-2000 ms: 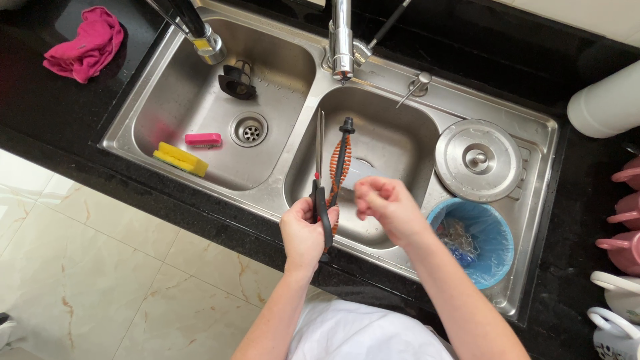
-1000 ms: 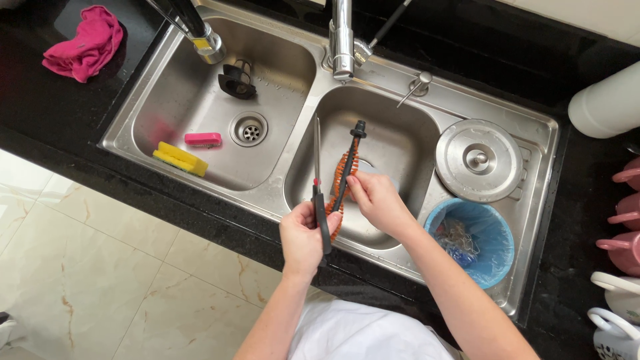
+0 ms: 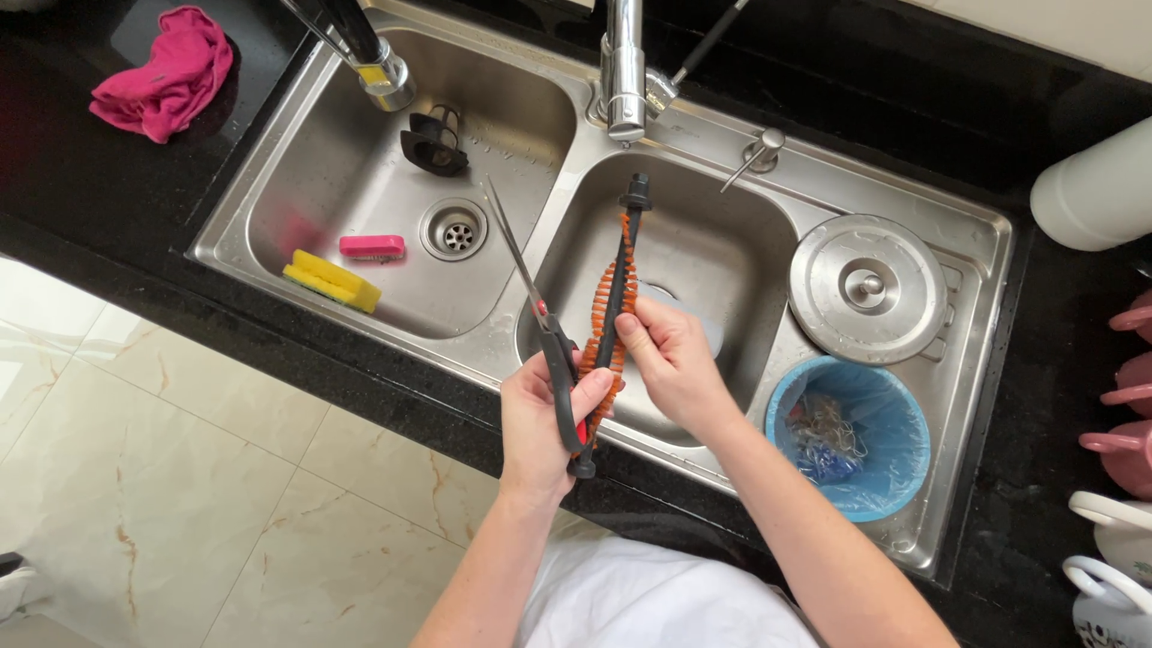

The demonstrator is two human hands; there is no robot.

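Note:
My left hand holds scissors with black and red handles, blades pointing up and left, together with the lower part of a vacuum brush roller. The roller has a black core, spiral orange bristles and black end caps. On its right side, my right hand pinches the middle of the roller between thumb and fingers. Both hands are over the near edge of the right sink basin. A pale object in that basin is partly hidden behind my right hand.
The left basin holds a black plastic part, a pink brush and a yellow sponge. Right are a steel lid and a blue lined bin. Faucets overhang the basins; a pink cloth lies left, several mugs right.
My right hand was off the roller two seconds ago, then took hold of it. The roller's top has shifted slightly, while my left hand keeps the scissors.

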